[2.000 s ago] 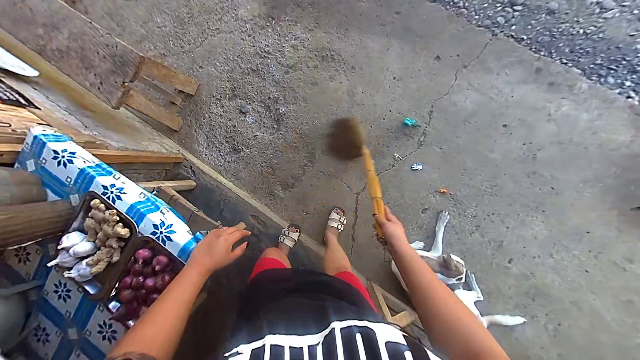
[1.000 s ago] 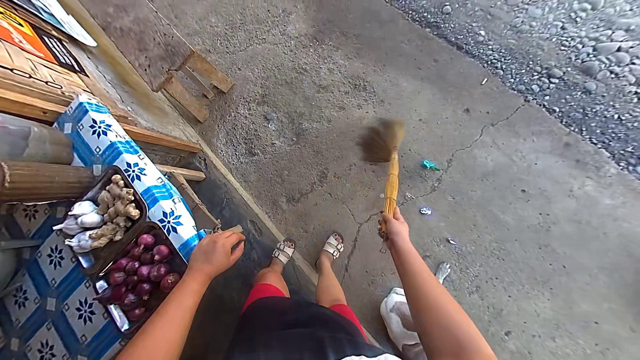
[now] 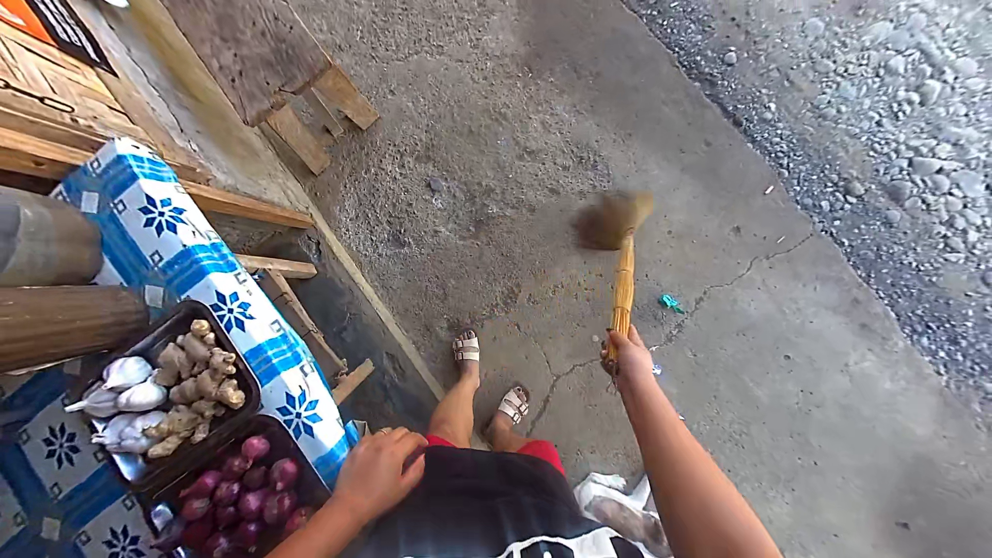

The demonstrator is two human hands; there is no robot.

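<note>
My right hand (image 3: 629, 358) grips the bundled straw handle of a short soft broom (image 3: 623, 283). The broom's brown head is blurred, above the concrete floor (image 3: 736, 434), up and a little left of a crumpled teal wrapper (image 3: 671, 303). My left hand (image 3: 384, 469) is bent at the fingers at my waist, near the edge of the blue and white patterned tablecloth (image 3: 298, 415), and nothing shows in it. Beside it on the cloth are a dark tray of red onions (image 3: 252, 502) and a dark tray of garlic (image 3: 128, 384) and ginger (image 3: 198, 372).
A wooden bench (image 3: 256, 54) stands at upper left, with timber rails (image 3: 248, 205) under the table's end. A raised concrete edge (image 3: 372, 294) runs beside my feet. A white and brown animal (image 3: 620, 508) lies close by my right leg. Loose gravel (image 3: 922, 155) borders the slab at right.
The broom has stayed in my right hand, its head blurred in every frame. My left hand has come in from beside the table edge to my waist. The view has shifted.
</note>
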